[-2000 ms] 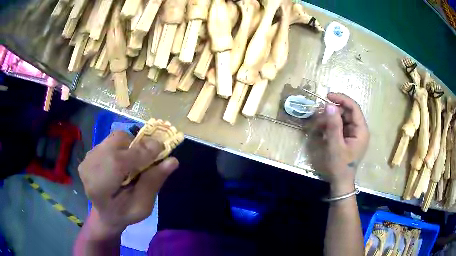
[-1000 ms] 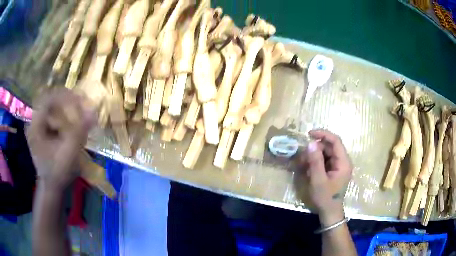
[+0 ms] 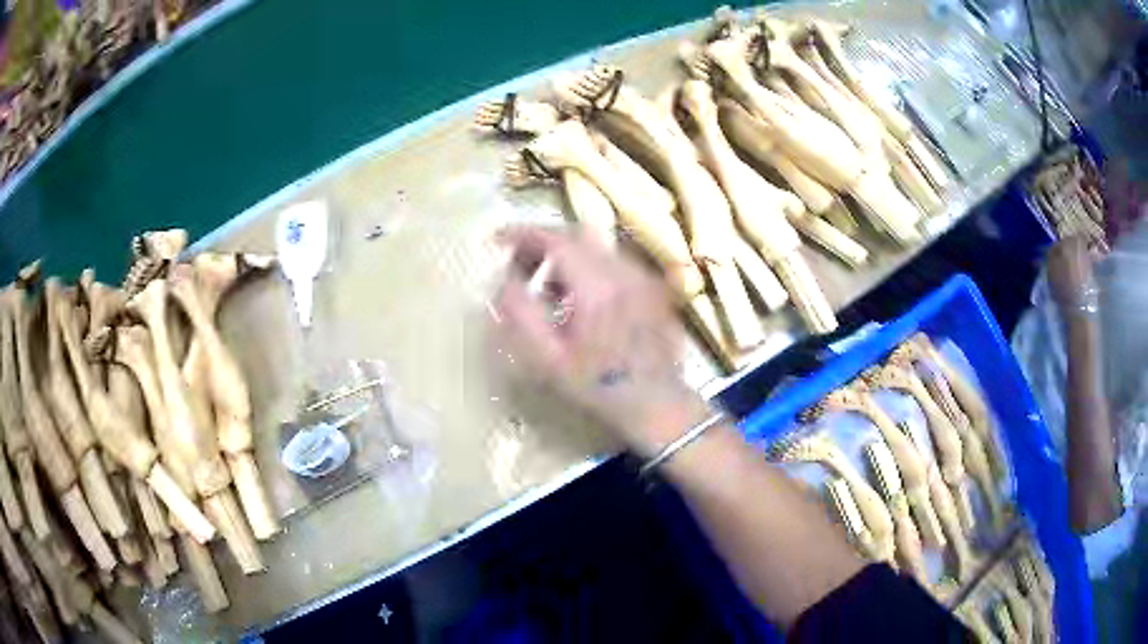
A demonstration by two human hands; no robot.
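My right hand is blurred, raised over the table between two groups of leg parts. Its fingers are curled; a small pale spot shows at the fingertips, but I cannot tell whether it holds anything. My left hand is out of the picture. Tan leg parts with ridged foot ends lie in a pile at the left and in a row at the right, just beyond my right hand. A small white dish sits at the left with thin sticks beside it.
A white bottle with a blue mark lies beyond the dish. A blue tote holding rows of leg parts is below the table's right edge. Another person's arm is at the far right, near more parts. A green strip runs beyond the table.
The view has swung right, bringing the right row and tote closer. My right hand has moved from the dish toward the right row. My left hand has left the picture.
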